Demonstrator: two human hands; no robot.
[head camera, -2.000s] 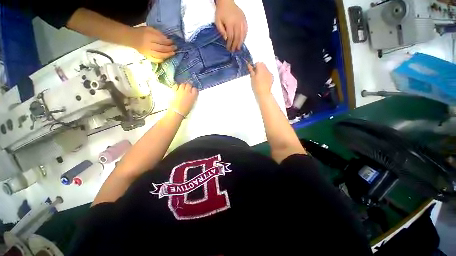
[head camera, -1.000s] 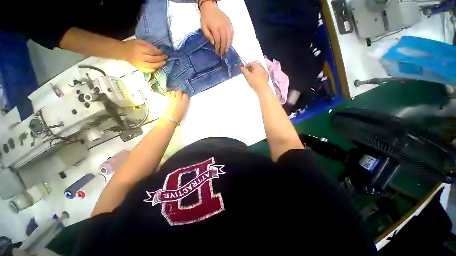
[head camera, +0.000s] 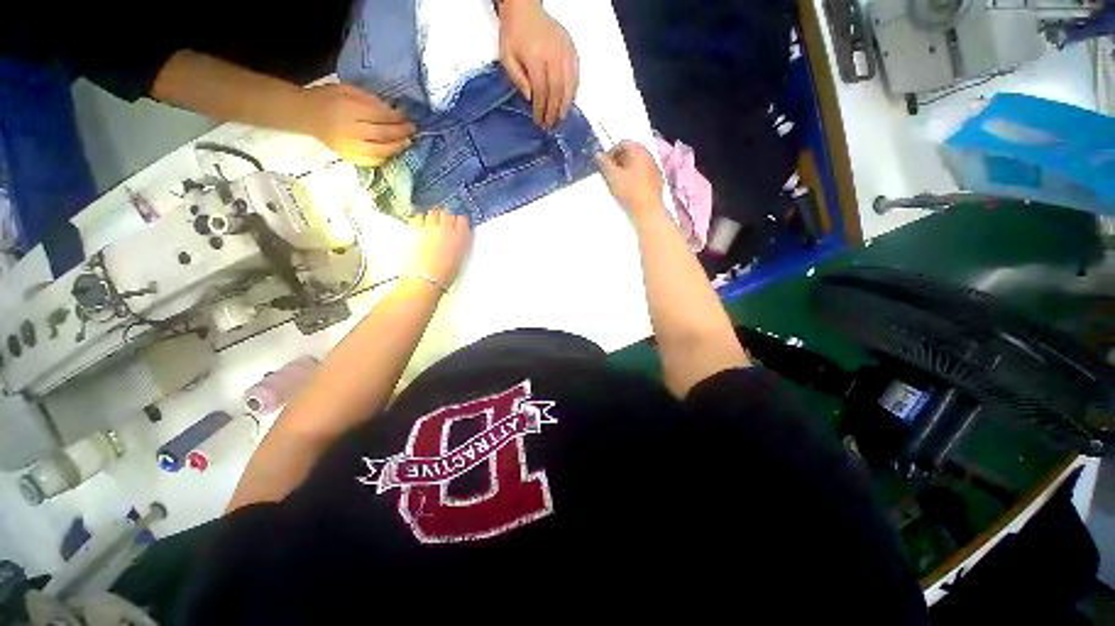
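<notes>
The mid-blue denim garment (head camera: 501, 153) lies on the white table at the top centre, with white cloth (head camera: 455, 55) on its far part. My left hand (head camera: 438, 247) has its fingers closed at the near left edge of the denim. My right hand (head camera: 631, 177) pinches the right corner of the denim between thumb and fingers. Another person's two hands (head camera: 539, 64) rest on the denim from the far side, one on each side. What my fingertips grip underneath is hidden.
A cream sewing machine (head camera: 202, 251) with a bright lamp stands left. Thread spools (head camera: 193, 440) lie below it. Right of the table are pink cloth (head camera: 687, 196) and dark fabric (head camera: 715, 110) in a blue-edged bin. A black fan (head camera: 948, 355) and light-blue plastic (head camera: 1033, 147) are at right.
The view has shifted slightly. The hands and the denim have barely moved against each other; both my hands remain at the denim's near edge.
</notes>
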